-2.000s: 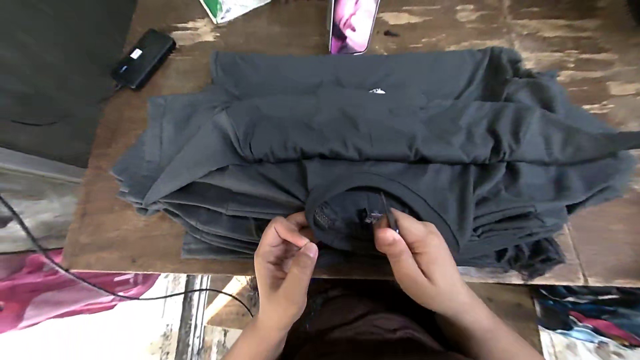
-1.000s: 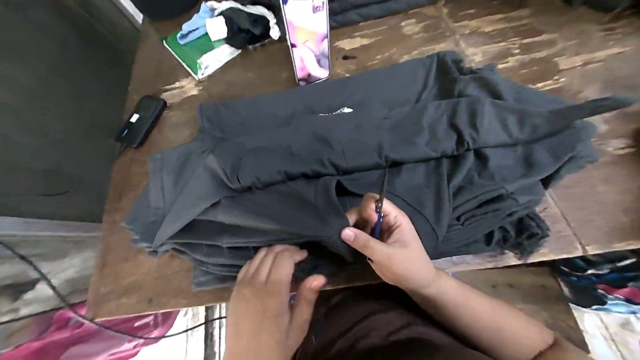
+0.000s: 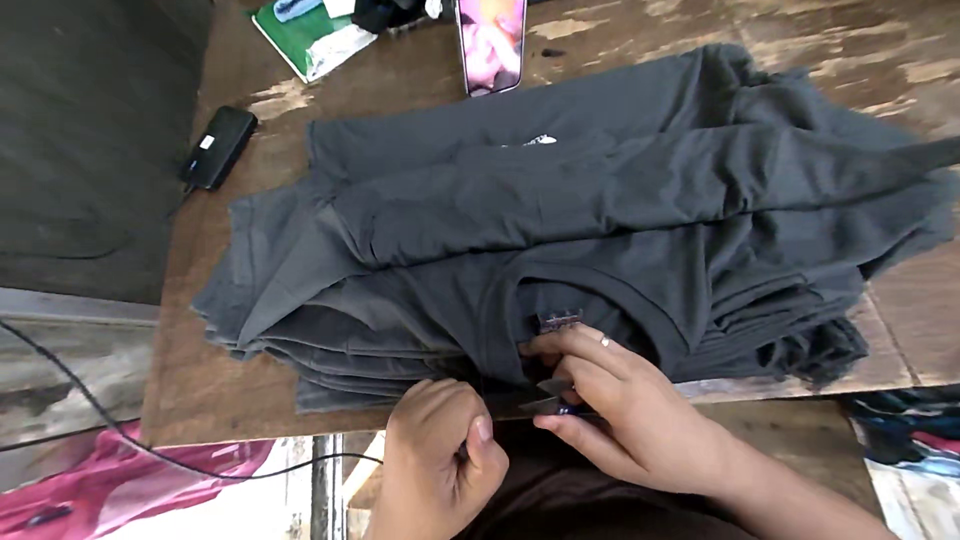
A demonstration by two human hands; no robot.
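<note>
A pile of dark grey T-shirts (image 3: 480, 195) lies on the wooden table, the top one with its round collar (image 3: 622, 281) toward me. Inside the collar shows a small neck label (image 3: 559, 321). My right hand (image 3: 637, 405) holds small thread snips (image 3: 553, 399) with a blue part, blades apart and pointing left, while its fingers touch the cloth just below the label. My left hand (image 3: 442, 450) is curled into a fist at the table's front edge, left of the snips; whether it holds a thread or cloth cannot be seen.
A phone (image 3: 491, 45) with a lit pink screen lies behind the pile. A black device (image 3: 219, 148) with a cable sits at the table's left. Green packaging (image 3: 296, 37) and small cloths are at the back left. A black cable (image 3: 112, 424) hangs past the front left corner.
My left hand has closed from a looser, spread pose. The collar and its label, covered a second ago, are exposed again. The snips now point left instead of away from me.
</note>
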